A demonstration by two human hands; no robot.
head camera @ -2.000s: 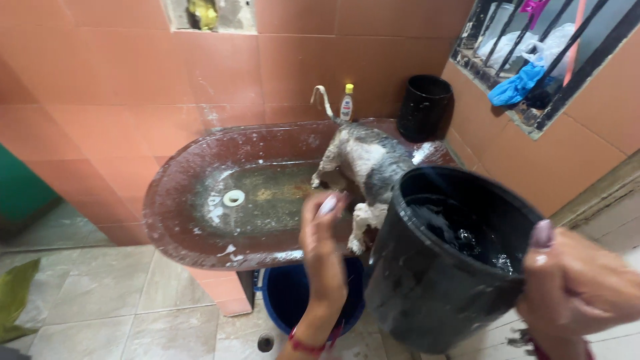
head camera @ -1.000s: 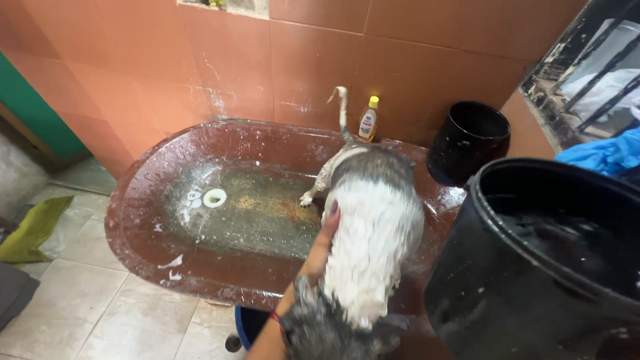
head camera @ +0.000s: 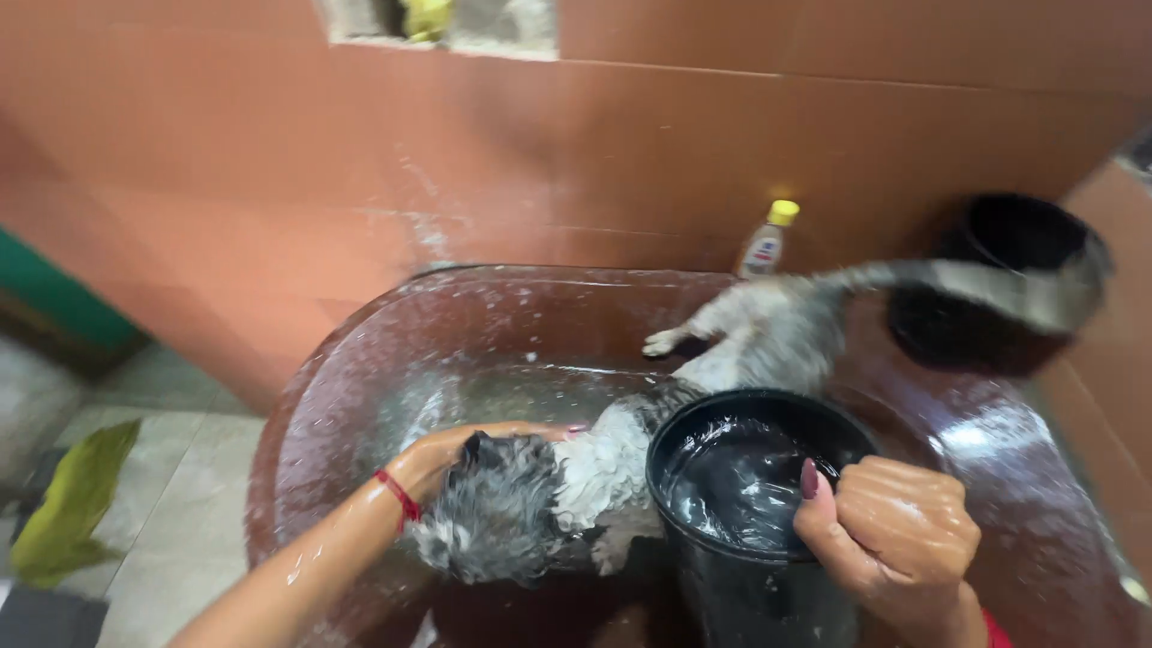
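A wet, long-haired grey and white dog (head camera: 603, 463) is in the reddish-brown oval basin (head camera: 301, 396), its head toward the lower left and its tail blurred at the right. My left hand (head camera: 513, 436) lies against the dog's neck behind its head; the fingers are partly hidden by the fur. A red cord circles that wrist. My right hand (head camera: 886, 531) grips the rim of a black plastic bucket (head camera: 765, 594), which holds water and covers part of the dog's body.
Behind the dog, a small bottle with a yellow cap (head camera: 763, 238) stands at the basin's back edge. A second black bucket (head camera: 976, 324) is at the right corner. Orange tiled walls (head camera: 666, 153) enclose the back and right. A yellow-green cloth (head camera: 76, 504) lies on the floor.
The dog's head, near the basin's front edge one second ago, is now farther left over the basin. The black bucket has moved left, in front of the dog's body. The view has shifted.
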